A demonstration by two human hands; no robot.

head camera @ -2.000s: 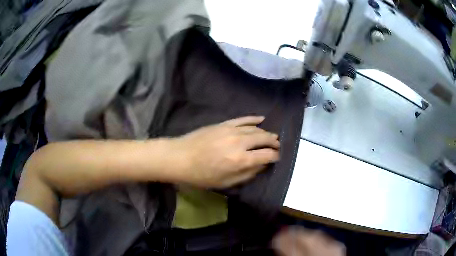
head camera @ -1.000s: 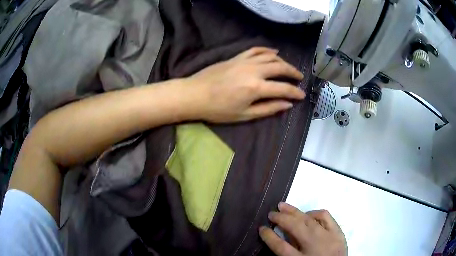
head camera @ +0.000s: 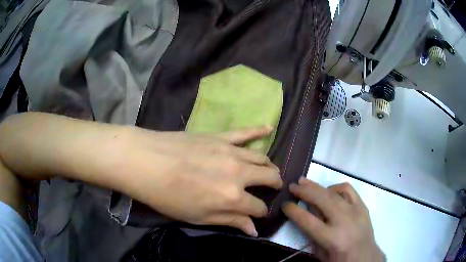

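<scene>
A dark brown panel (head camera: 168,97) with pale topstitching along its right edge lies in front of me; the top of that edge is beside the needle area. A lime-green patch (head camera: 237,100) lies on the panel, its lower part under my left hand. My left hand (head camera: 219,179) rests palm down across panel and patch, fingers apart, holding nothing. My right hand (head camera: 334,220) has its fingertips close together on the panel's lower right edge. A thin pale pointed thing (head camera: 295,253) sticks out below the right palm; I cannot tell what it is.
The sewing machine head (head camera: 378,36) stands at the upper right, above a round dotted metal plate (head camera: 334,100). The white table (head camera: 409,220) is at the lower right. Grey-khaki cloth (head camera: 102,66) is bunched at the left. My left forearm crosses the lower left.
My left hand has moved down from near the needle to the panel's lower part. The green patch has shifted up and right and lies flatter. My right hand has moved slightly up and right.
</scene>
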